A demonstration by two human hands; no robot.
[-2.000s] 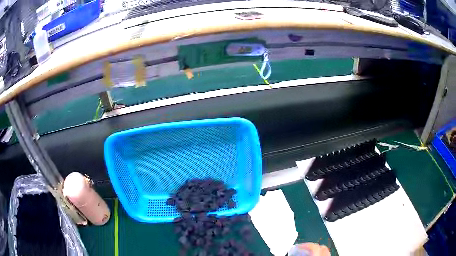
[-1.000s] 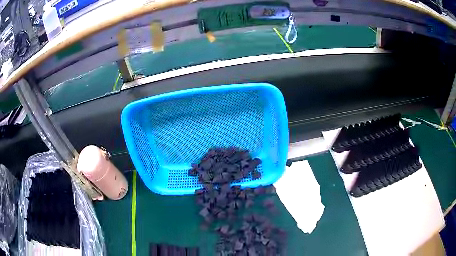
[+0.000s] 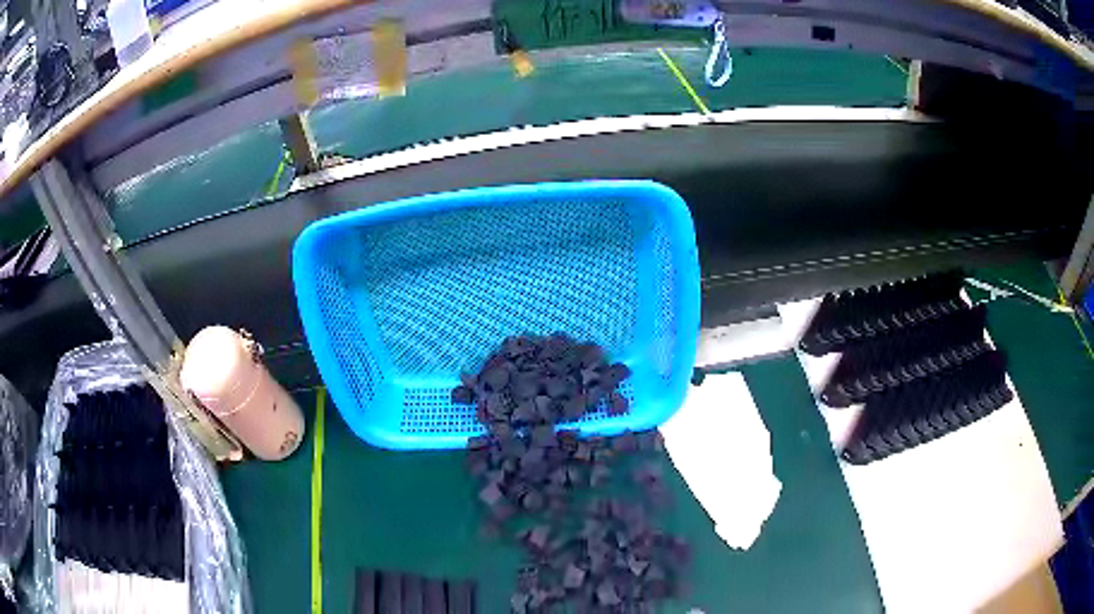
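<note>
Small black pieces (image 3: 600, 558) lie in a heap that spills from the tipped blue plastic basket (image 3: 504, 194) onto the green mat. A short row of long black parts (image 3: 414, 593) stands side by side at the bottom edge, cut off by the frame. Finished black assemblies (image 3: 918, 366) stand in three slanting rows on the white sheet (image 3: 948, 516) at the right. A crumpled white wipe (image 3: 723, 456) lies between heap and sheet. Neither of my hands is in the picture.
A plastic-lined tray (image 3: 216, 516) with rows of black parts stands at the left. A pink bottle (image 3: 244, 393) leans by the metal post (image 3: 102, 258). A black strip (image 3: 816, 180) runs behind the basket, below the wood-edged shelf (image 3: 156, 66). A tag loop (image 3: 717, 54) hangs from the shelf.
The view has shifted down and left, so the bench appears higher and further right. The fingers at the bottom edge two seconds ago are gone. The row of long black parts now shows.
</note>
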